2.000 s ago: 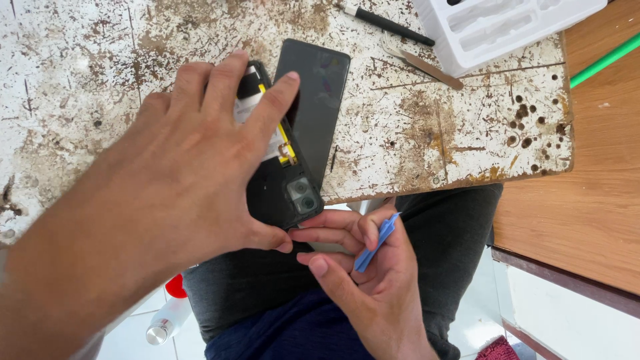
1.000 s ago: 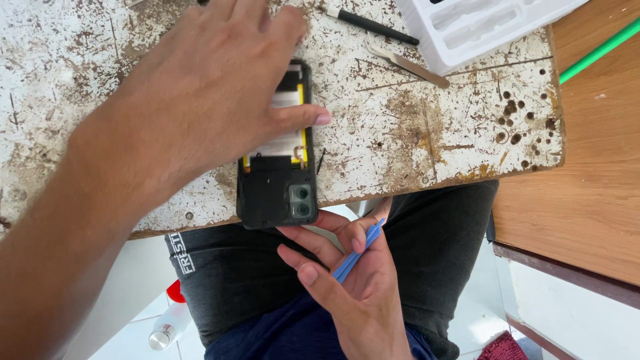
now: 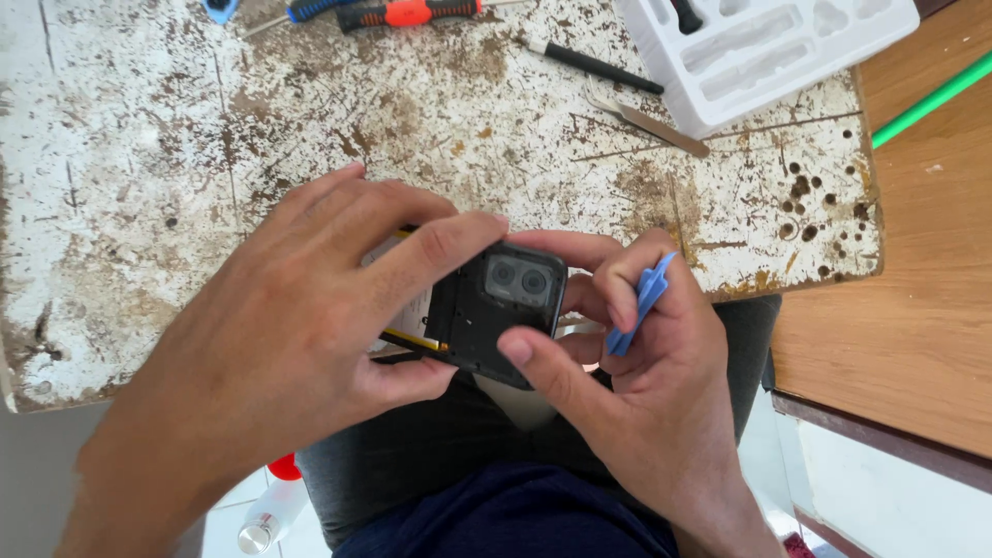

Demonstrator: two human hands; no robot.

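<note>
A black smartphone (image 3: 496, 325) with its back cover off is tilted over the near edge of the bench, its dual-camera end toward the right. Its battery (image 3: 415, 314), edged in yellow, is partly covered by my left hand (image 3: 310, 310), which grips the phone's left part between thumb and fingers. My right hand (image 3: 651, 349) is at the camera end, with the thumb over the lower corner and the index finger near the upper edge. Blue plastic pry tools (image 3: 642, 302) are tucked among its curled fingers.
On the worn white-painted bench (image 3: 504, 178) lie tweezers (image 3: 659, 132), a black-handled tool (image 3: 604, 68), a red-and-black screwdriver (image 3: 409, 13), a blue-handled screwdriver (image 3: 314, 9) and a white plastic tray (image 3: 744, 74). A green rod (image 3: 934, 101) crosses the wooden surface at right. Below stands a bottle (image 3: 267, 515).
The phone has turned from roughly upright in view to lying sideways. My left hand has come back from farther up the bench onto it. The dark flat panel beside the phone two seconds ago is out of sight.
</note>
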